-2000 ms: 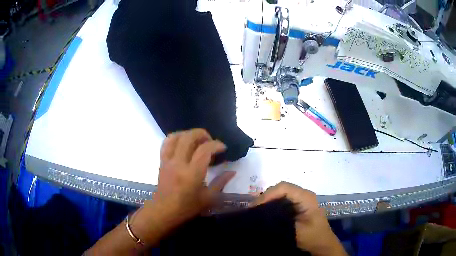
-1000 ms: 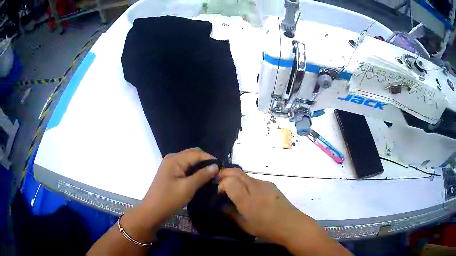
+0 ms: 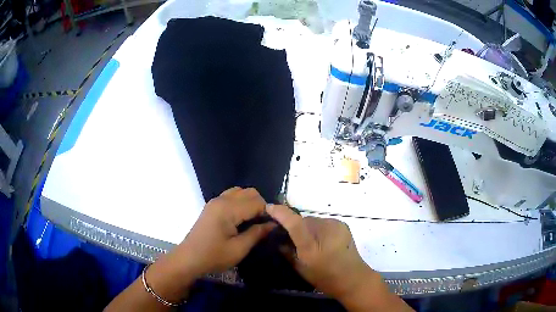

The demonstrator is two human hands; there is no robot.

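A large black fabric panel (image 3: 235, 103) lies flat left of the sewing machine, wide at the far end and narrow towards me. At its near end my left hand (image 3: 228, 228) and my right hand (image 3: 317, 247) are close together, pinching black cloth between thumbs and fingers. A second black piece (image 3: 271, 265) hangs below the fingers over the table's front edge. The fingers hide where the two cloths meet, so I cannot tell how they are joined. The white sewing machine (image 3: 359, 91) stands to the right, its presser foot area away from the cloth.
Thread snips (image 3: 402, 185) with pink and blue handles lie right of the needle. A black smartphone (image 3: 440, 178) lies further right, a cable beside it. A tan-yellow square (image 3: 350, 170) is near the needle. A tape measure (image 3: 116, 242) runs along the front edge. Blue tape (image 3: 90, 108) is at left.
Both hands have come together at the panel's near end, bringing the second black piece there from the front edge. Over the last second the grip has shifted slightly. The camera view has also moved.
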